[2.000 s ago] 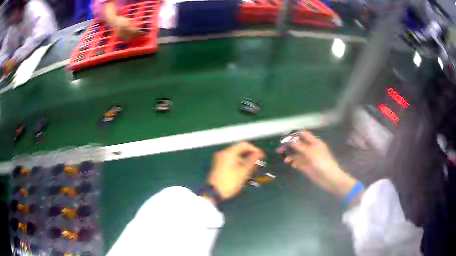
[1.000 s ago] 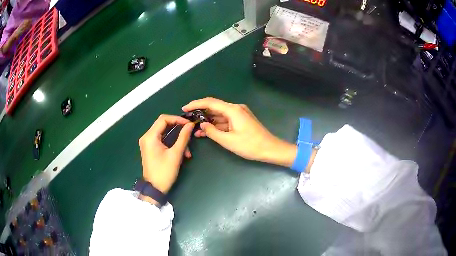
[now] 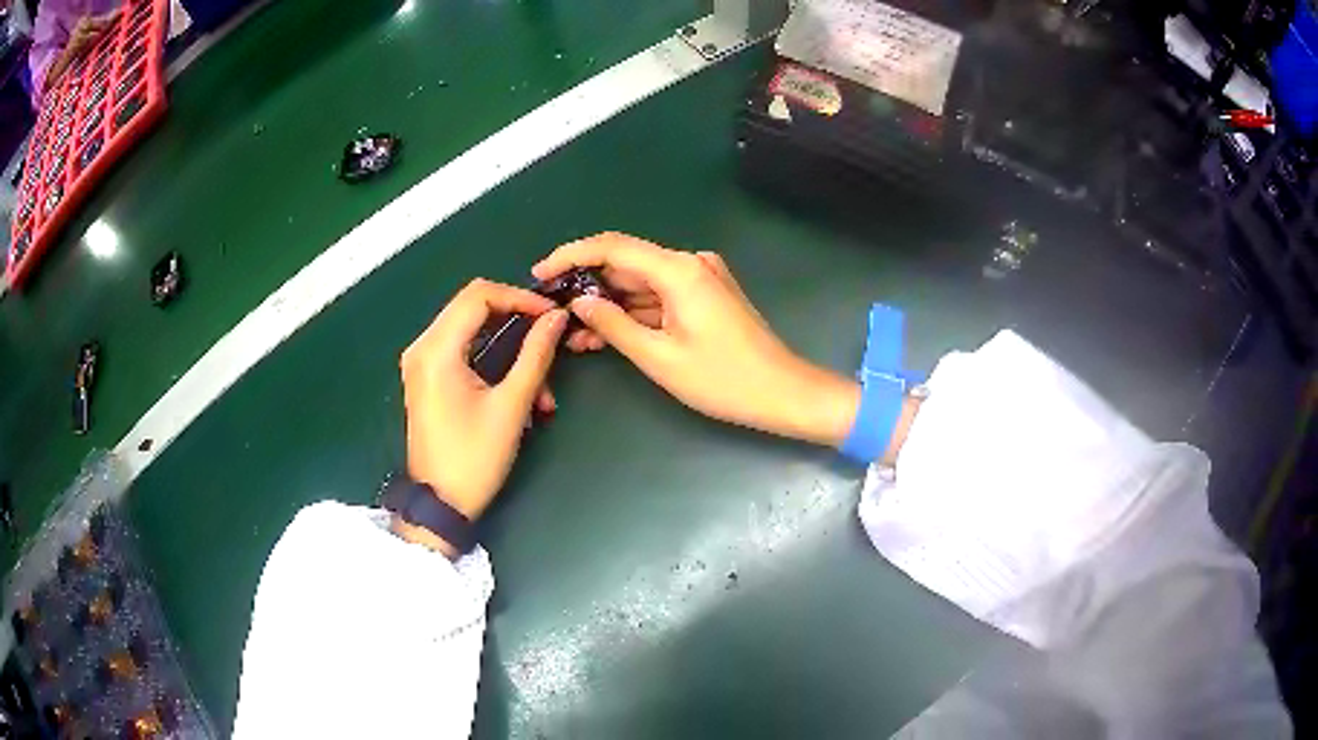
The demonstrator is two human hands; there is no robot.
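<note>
A small dark module (image 3: 580,285) is held between my fingertips at the centre of the view, above the green bench. My right hand (image 3: 691,325) holds it from the right with thumb and fingers. My left hand (image 3: 474,379) grips a dark flat piece (image 3: 500,349) that shows between its thumb and fingers, with its fingertips touching the module. Whether the two dark pieces are joined is hidden by my fingers. A blue strap is on my right wrist and a dark band on my left.
Separate modules (image 3: 370,155) lie on the green belt beyond the pale metal strip (image 3: 347,250). A clear blister tray (image 3: 100,622) is at lower left. A red tray (image 3: 90,122) and part of a person are at upper left. A black fixture (image 3: 853,151) with a white label (image 3: 872,52) is at upper right.
My hands have come from apart to together at the module, and the loose parts seen between them earlier no longer show on the bench. The view has turned toward the fixture; belt modules shifted left.
</note>
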